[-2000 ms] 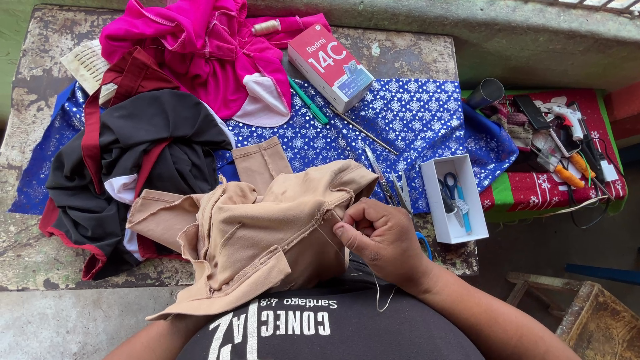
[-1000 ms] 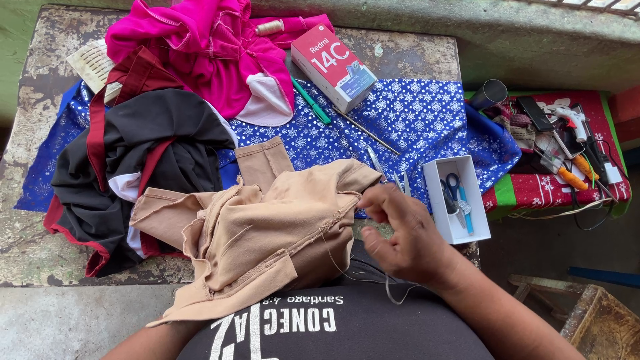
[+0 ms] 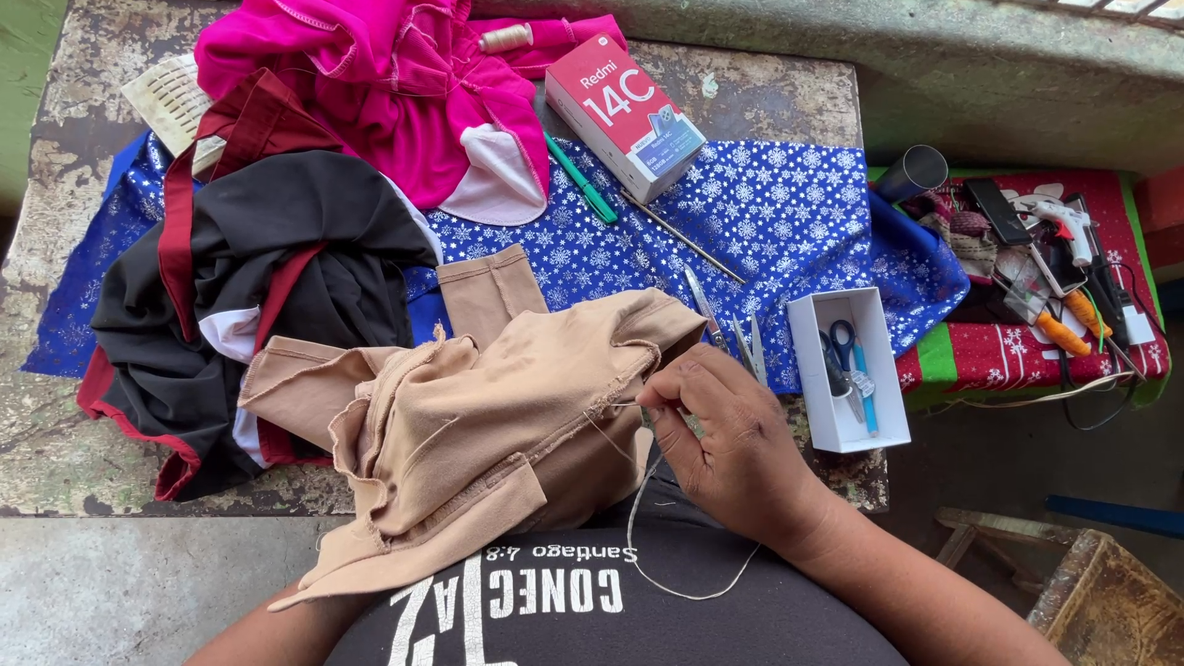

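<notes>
A beige garment [image 3: 518,398] with raw inner seams lies over my lap and the table's near edge. My right hand [image 3: 726,435] pinches a thin sewing needle [image 3: 627,404] between thumb and fingertips, at the garment's seam on its right side. Pale thread [image 3: 634,527] runs from the seam and loops down over the dark shirt. My left hand is hidden beneath the beige cloth; only the forearm [image 3: 287,629] shows, so its grip cannot be seen. Just beyond my right hand, metal scissors [image 3: 708,310] lie partly on the blue snowflake fabric [image 3: 786,213].
A white open box [image 3: 849,370] holds small scissors and a blue pencil-like tool. Black and dark red clothing [image 3: 268,250], a magenta garment [image 3: 398,120], a thread spool [image 3: 506,38], a green pen [image 3: 580,178] and a Redmi phone box [image 3: 624,116] lie on the worn table [image 3: 768,92].
My right hand was beside the garment's right edge one second ago, with its fingers higher; now its fingertips are lower, at the seam with the needle. The beige garment stays in roughly the same place.
</notes>
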